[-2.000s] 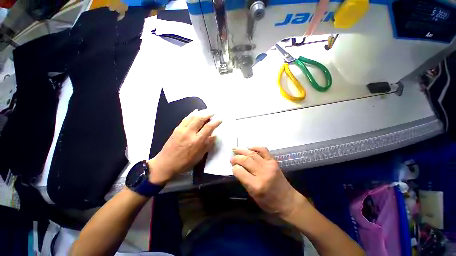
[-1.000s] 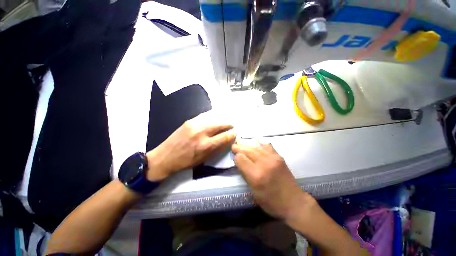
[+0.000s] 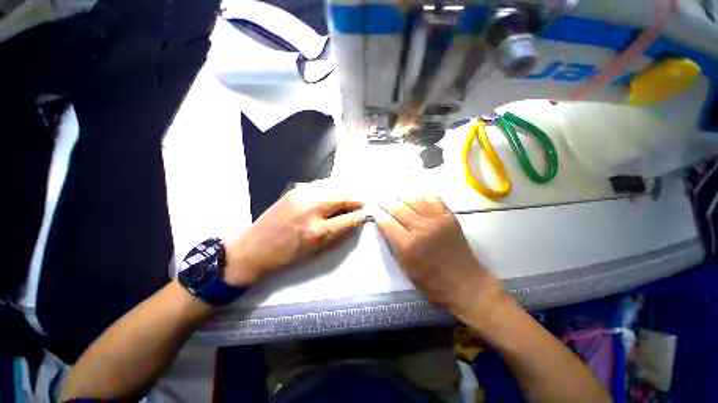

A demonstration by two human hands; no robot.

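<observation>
My left hand point(image 3: 299, 224), with a dark watch on the wrist, lies flat with its fingertips on white cloth in front of the presser foot point(image 3: 382, 130). My right hand point(image 3: 421, 236) is beside it, fingertips bent down on the same cloth, almost touching the left. The cloth is overexposed, so its edges and any grip on it cannot be told. The white pocket bag point(image 3: 201, 149) runs left and back, with a slit and a raised loop at its far end. A black piece point(image 3: 291, 153) lies behind my left hand.
Large black panels point(image 3: 118, 181) lie at the left. Snips with a yellow and a green handle point(image 3: 526, 153) lie right of the needle area. The sewing machine head point(image 3: 582, 63) hangs over the back. A ruled tape point(image 3: 315, 319) follows the front edge.
Both hands have moved the white cloth back towards the presser foot, and its near end no longer shows by the front edge. The far end of the pocket piece has buckled upward. The view has shifted closer.
</observation>
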